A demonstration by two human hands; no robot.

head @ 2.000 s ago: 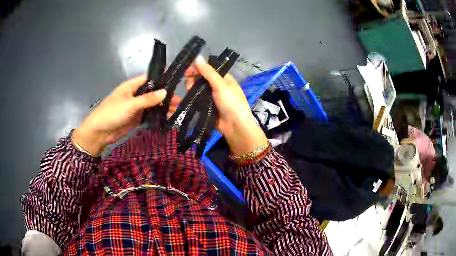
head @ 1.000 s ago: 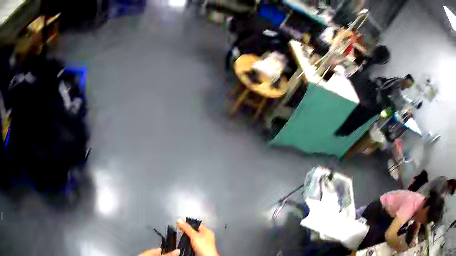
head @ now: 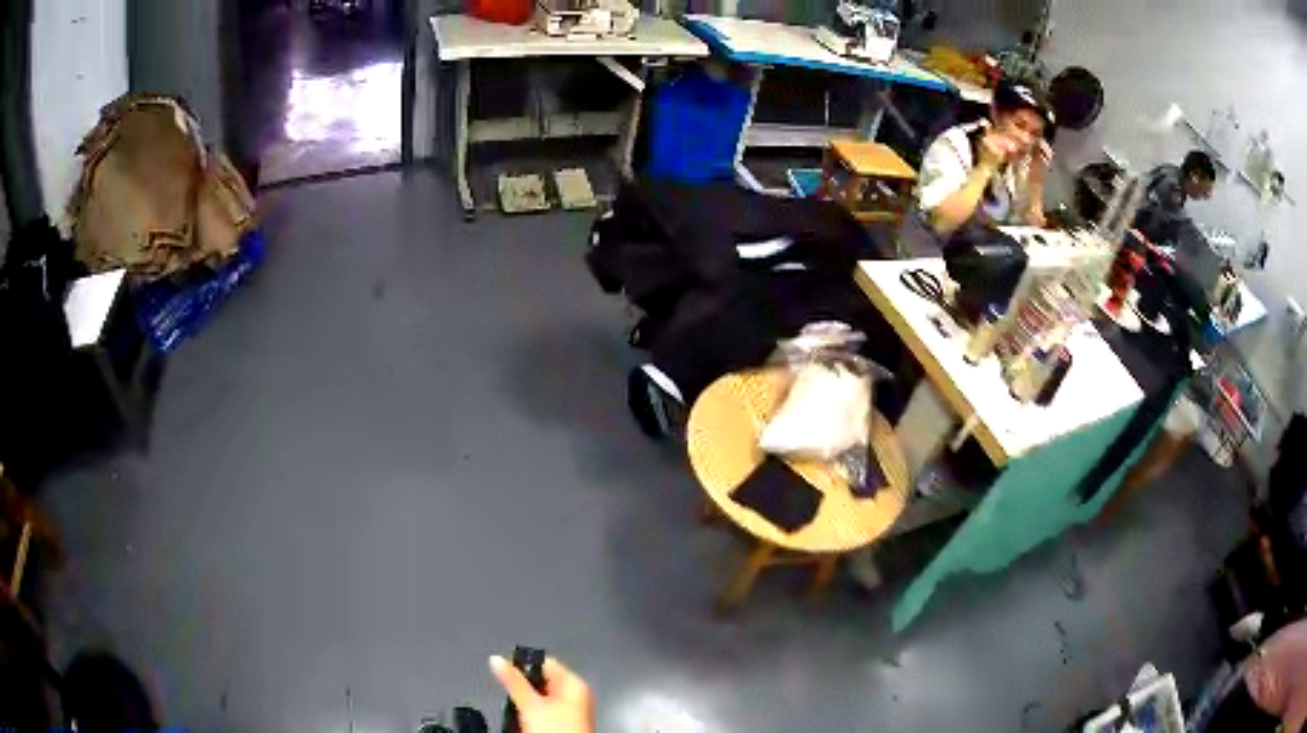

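My right hand shows at the bottom edge, cut off by it, small in the picture. Its thumb and fingers hold black zippers, of which only the top ends show. More black zipper ends show just left of it at the very bottom edge. My left hand is out of the picture.
A round wooden stool holds a clear bag and black cloth. Behind it is a heap of black cloth. A person sits at a sewing table with green cloth hanging down. A brown cloth pile stands left of a doorway.
The view has swung up from my lap and the blue crate to the room, then leftward. Both hands showed with zippers earlier; now only my right hand shows, low down.
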